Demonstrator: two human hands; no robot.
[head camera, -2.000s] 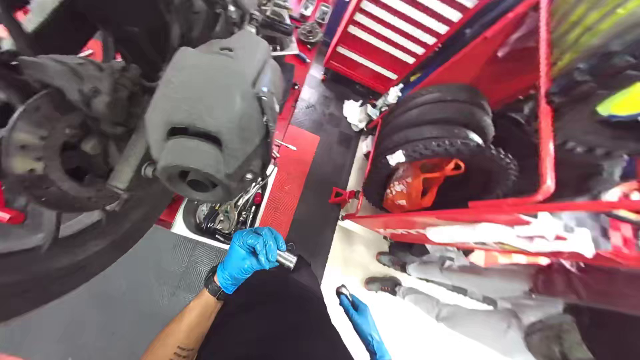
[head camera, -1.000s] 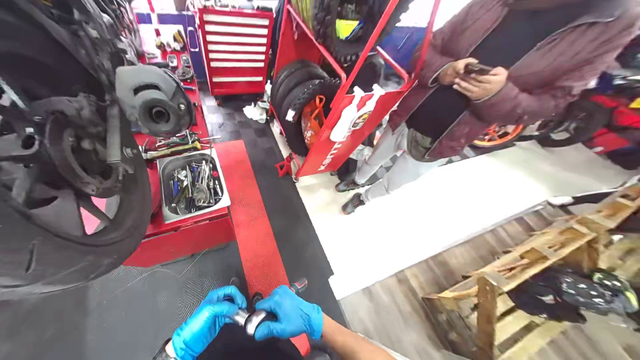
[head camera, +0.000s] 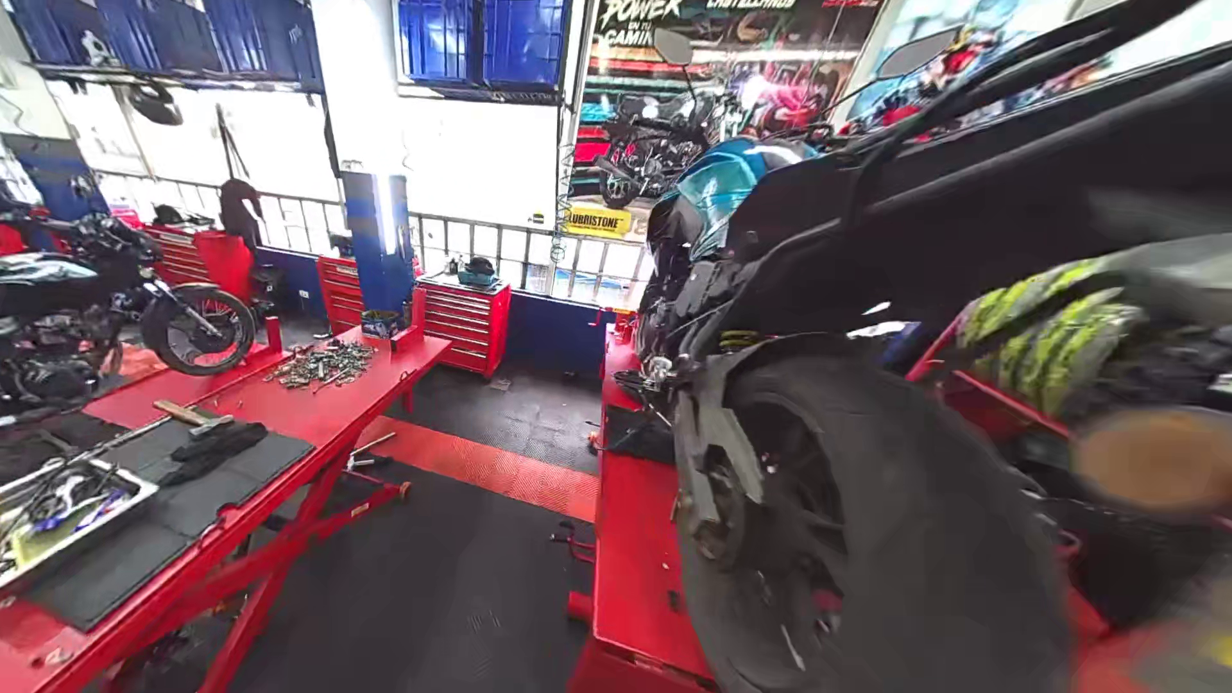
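Neither of my hands shows in the head view now, so what they hold is hidden. A motorcycle with a teal fuel tank (head camera: 717, 192) stands on a red lift platform (head camera: 643, 568) at the right. Its rear tire (head camera: 895, 539) fills the lower right, close to the camera. To the left, a red lift table (head camera: 318, 409) bears a pile of small metal parts (head camera: 322, 364), a hammer (head camera: 192, 416), a black cloth or glove (head camera: 217, 448) on a dark mat (head camera: 144, 525), and a white tray (head camera: 144, 489) of tools.
Another motorcycle (head camera: 63, 327) stands at the far left. Red tool cabinets (head camera: 467, 322) line the windowed wall beside a blue and white pillar (head camera: 375, 241). Dark floor with a red strip (head camera: 481, 462) runs between the lifts. Tires with yellow-green marks (head camera: 1049, 337) are at the right.
The view has swung widely to the motorcycle's rear and the left lift table. My blue-gloved hands, together around a metal part one second ago, are out of view.
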